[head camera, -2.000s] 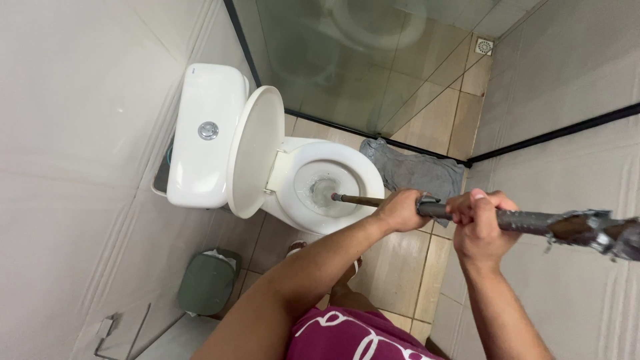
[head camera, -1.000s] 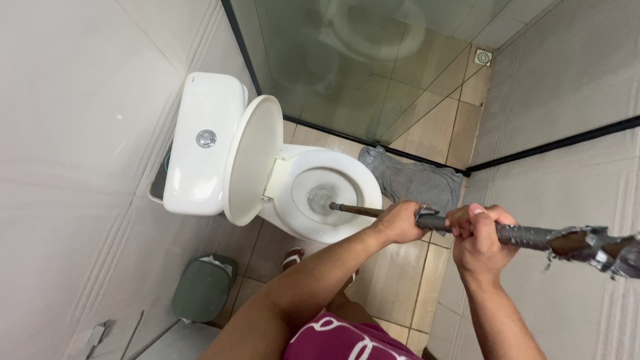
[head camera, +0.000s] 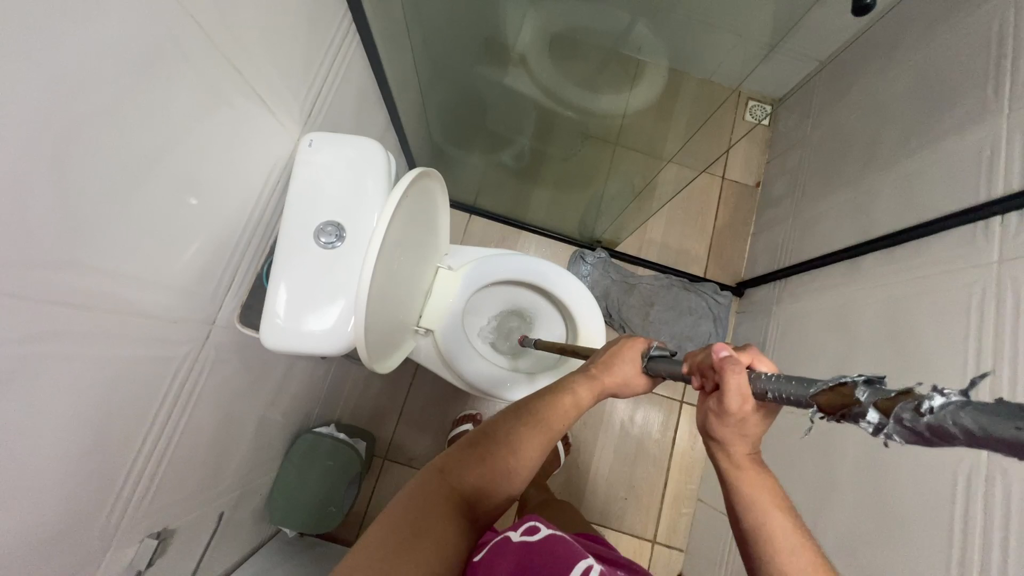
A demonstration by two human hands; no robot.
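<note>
A long pole wrapped in torn grey tape [head camera: 788,390] runs from the right edge toward the white toilet bowl [head camera: 588,312]. My left hand [head camera: 628,366] grips it nearer the bowl, where the tape ends and a thinner brown shaft shows. Just to the right, my right hand [head camera: 732,396] is closed around the taped part, thumb on top. The shaft's reddish tip [head camera: 524,342] is over or in the bowl opening, above the water [head camera: 506,330]; whether it touches the water I cannot tell. The toilet lid [head camera: 404,272] stands raised against the cistern [head camera: 324,248].
A grey cloth [head camera: 660,308] lies on the tiles beside the black-framed glass shower screen [head camera: 544,120]. At lower left stands a green lidded bin [head camera: 316,482]. My sandalled feet are below the bowl. A floor drain [head camera: 758,112] shows at upper right, and tiled walls flank both sides.
Both hands keep their hold on the pole. Its tip has stayed over the bowl, with only slight shifts.
</note>
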